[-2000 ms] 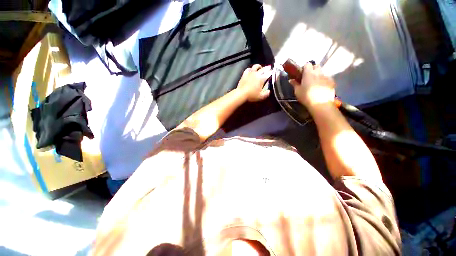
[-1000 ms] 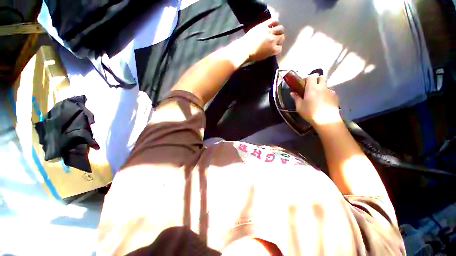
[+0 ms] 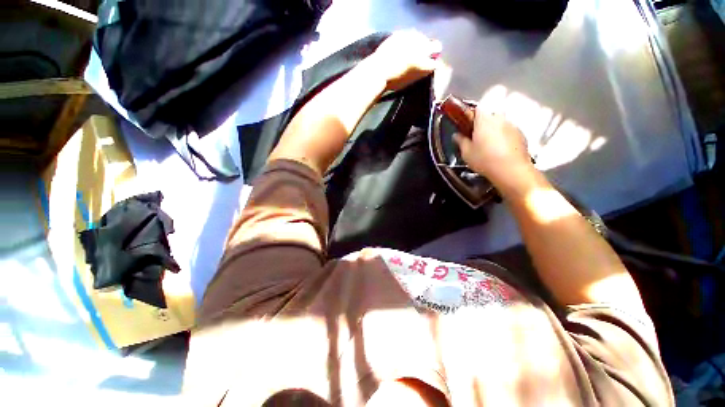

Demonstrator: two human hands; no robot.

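A black garment panel (image 3: 385, 187) lies across the white-covered table in front of me, partly hidden under my left forearm. My left hand (image 3: 409, 57) is at the panel's far right edge; its fingertips are washed out by glare, so whether they pinch the cloth is unclear. My right hand (image 3: 494, 145) is closed around the red-brown handle of the steam iron (image 3: 459, 163). The iron stands at the panel's right edge, its pointed tip towards the far side.
A black cloth pile (image 3: 199, 60) lies at the far left, and dark cloth (image 3: 509, 17) at the far edge. A carton (image 3: 103, 262) at left bears a crumpled black bundle (image 3: 133, 245). A dark hose (image 3: 660, 253) runs off right. White sheeting (image 3: 636, 151) covers the table's right side.
My left hand has moved from the panel's middle right to its far edge. The panel's far part no longer lies spread out. The iron has stayed at the right edge in my right hand.
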